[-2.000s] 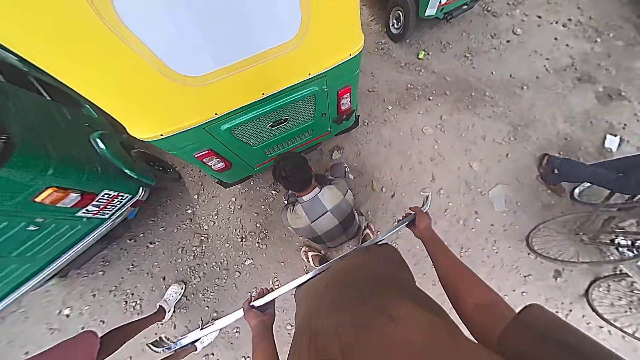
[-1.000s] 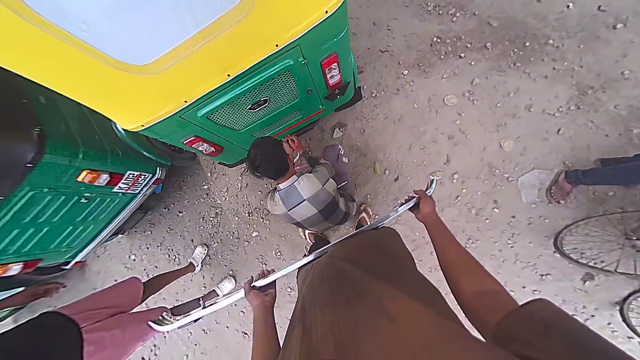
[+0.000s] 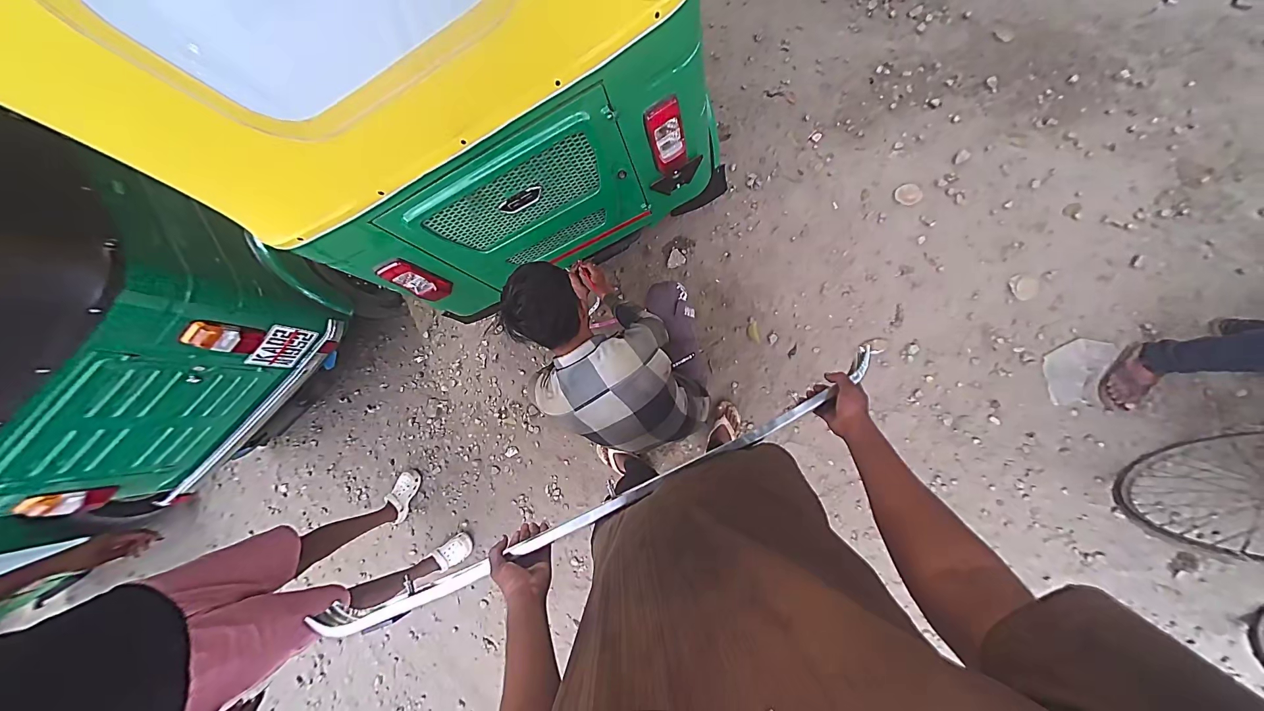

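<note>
A long, shiny metal bar [image 3: 632, 494] with curved ends, like a vehicle bumper bar, lies slantwise in front of my body. My left hand [image 3: 522, 565] grips it left of its middle, and my right hand [image 3: 842, 403] holds it close to the upper right end. Beyond the bar, a person in a checked shirt [image 3: 622, 390] squats at the rear of a green and yellow auto rickshaw [image 3: 513, 197], hands raised near its lower rear edge. What those hands hold is unclear.
A second green auto rickshaw [image 3: 148, 395] stands at the left. Near the bar's left end is a person in pink shorts [image 3: 237, 602]. At the right are another person's foot [image 3: 1128, 377], a flat pale slab [image 3: 1076, 371] and a bicycle wheel [image 3: 1200, 494]. Small stones dot the ground.
The person in pink shorts has come further into view at the left. The squatting person's hands now show, raised toward the rickshaw. Both my hands keep hold of the bar.
</note>
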